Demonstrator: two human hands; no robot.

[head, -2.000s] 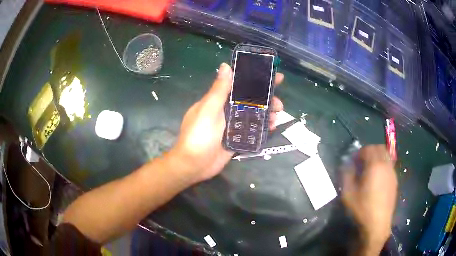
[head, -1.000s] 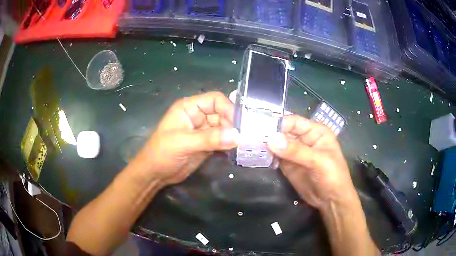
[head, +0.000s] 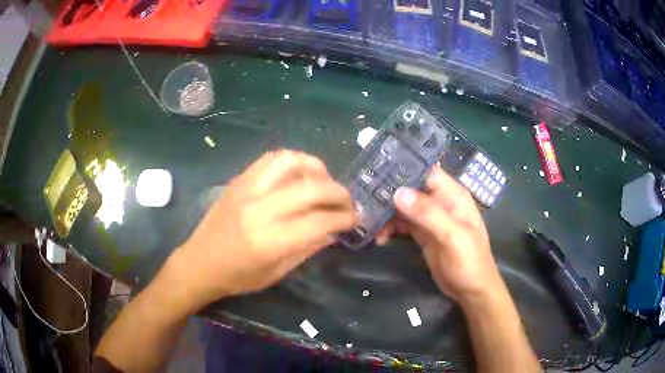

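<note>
A dark grey phone [head: 394, 167] is held back side up, tilted with its camera-hole end to the upper right. Its open battery bay with metal parts shows. My right hand [head: 448, 233] grips its right edge, thumb on the bay. My left hand [head: 281, 218] is at its lower left end, fingers bent against it; the fingertips are blurred and partly hide that end. A black front bezel with pale keys [head: 485, 178] lies on the mat just behind the phone, partly covered by it.
Clear trays with blue phone parts [head: 430, 44] and a red bin [head: 138, 22] line the back. A screw dish [head: 188, 91] and white rounded object [head: 154, 187] are left. A red-white tube [head: 547, 153] and black-handled tool [head: 569, 288] lie right.
The phone, earlier screen up and upright, is turned over and tilted right. My right hand has come from the right side to hold it; my left hand has shifted to its lower end.
</note>
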